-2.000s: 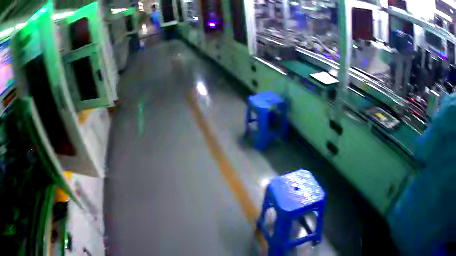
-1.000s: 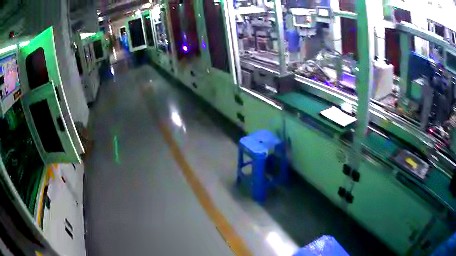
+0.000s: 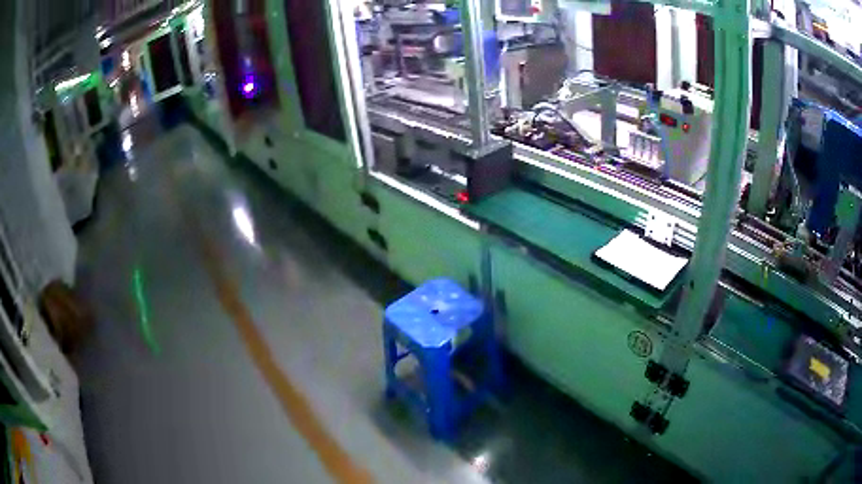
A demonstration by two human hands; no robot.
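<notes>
Neither of my hands is in the picture. On the green ledge at the right lies a white paper sheet or clipboard. A dark parts tray with a small yellow label lies farther right on the ledge. A dark block stands at the ledge's far end. A blue plastic stool stands on the floor against the green machine base.
Conveyor rails run behind the ledge. A cream control box with a red readout stands beyond them. A green upright post rises at the ledge. The aisle floor with an orange line runs away at the left.
The view has swung right and moved forward. The nearer blue stool and the blue sleeve at the right edge have left the picture. The ledge and its paper look nearer.
</notes>
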